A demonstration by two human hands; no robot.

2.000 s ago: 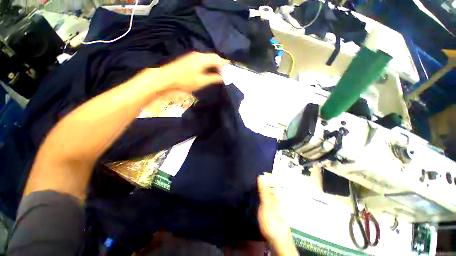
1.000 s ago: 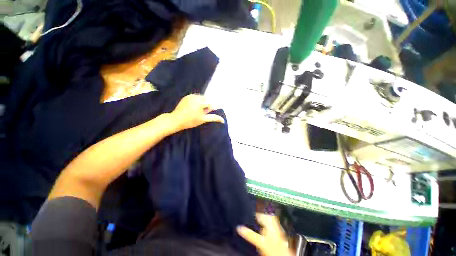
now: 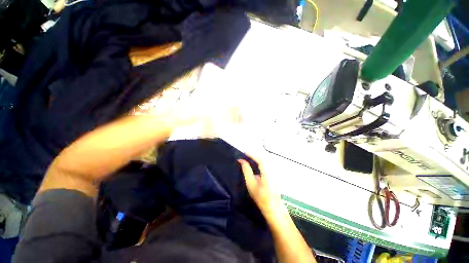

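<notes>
A dark navy garment panel (image 3: 198, 174) lies over the table's front edge and towards my lap. My right hand (image 3: 257, 180) is at its right edge, with thumb and fingers on the cloth. My left hand (image 3: 218, 120) is blurred and washed out over the white table, above the panel's top edge; whether it holds anything cannot be told. A large rumpled navy heap (image 3: 87, 67) lies at the left, with a flat navy part (image 3: 218, 33) reaching onto the white table.
The sewing machine (image 3: 401, 120) stands at the right with a green tube (image 3: 406, 38) above it. Scissors (image 3: 383, 206) and a flat dark rectangle (image 3: 358, 157) lie beneath its arm. A thread crosses the table. A blue basket (image 3: 360, 252) is below the green ruler-marked edge (image 3: 329, 224).
My left hand has moved off the cloth to over the white table. My right hand has come up from below the table edge onto the panel, which is now bunched nearer my lap.
</notes>
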